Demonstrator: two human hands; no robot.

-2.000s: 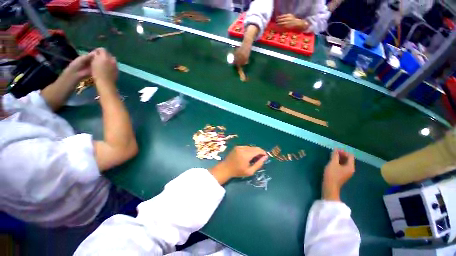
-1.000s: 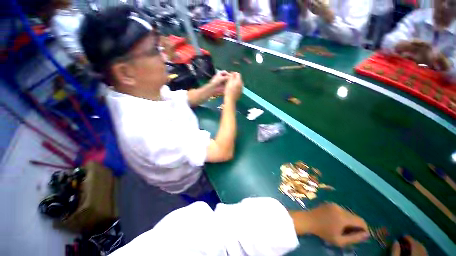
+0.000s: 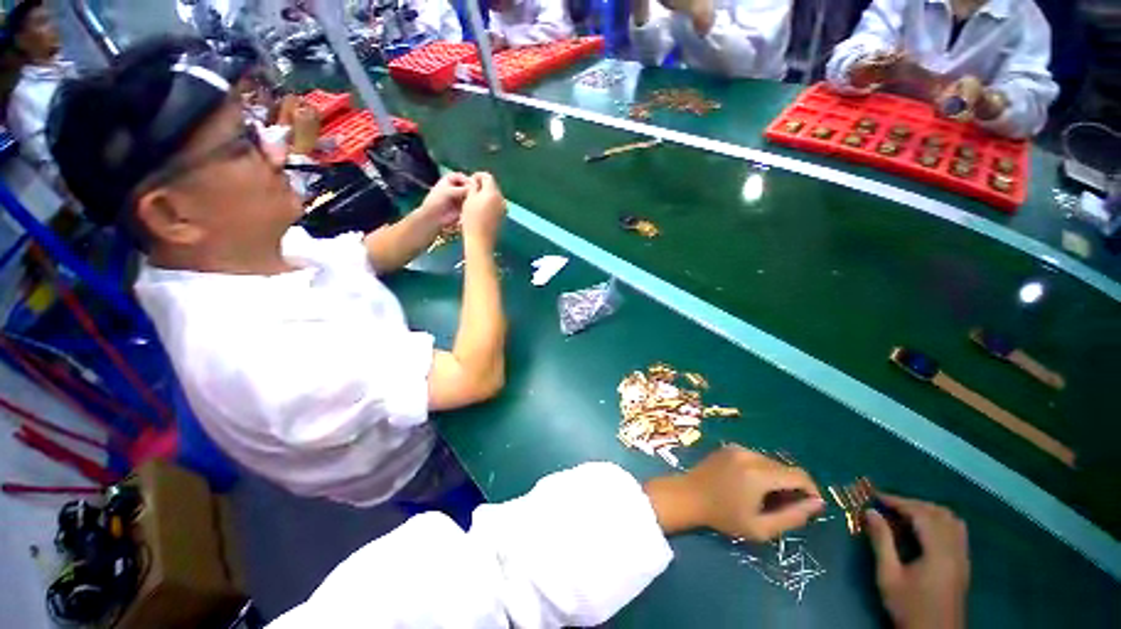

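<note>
My left hand (image 3: pixel 738 494) is over the bench, fingers closed around a small dark piece (image 3: pixel 787 499) that looks like a watch head. My right hand (image 3: pixel 924 555) holds a dark, narrow object (image 3: pixel 897 528), too blurred to name, beside a small group of gold connector pieces (image 3: pixel 851 501). The two hands are apart, with this group between them. A loose pile of gold pieces (image 3: pixel 661 412) lies beyond my left forearm. Thin silver pins (image 3: pixel 787 568) lie scattered just below my left hand.
A bag of pins (image 3: pixel 586 307) and white scrap (image 3: pixel 548 269) lie up the bench. Two strapped watches (image 3: pixel 998 412) (image 3: pixel 1018 356) lie on the green belt (image 3: pixel 787 264). A seated worker (image 3: pixel 307 332) is at left. A red tray (image 3: pixel 904 141) stands across the belt.
The view has swung left, then partly back. My right hand has come in from far right to beside the small gold group. My left hand stays near the pins, still around the dark piece.
</note>
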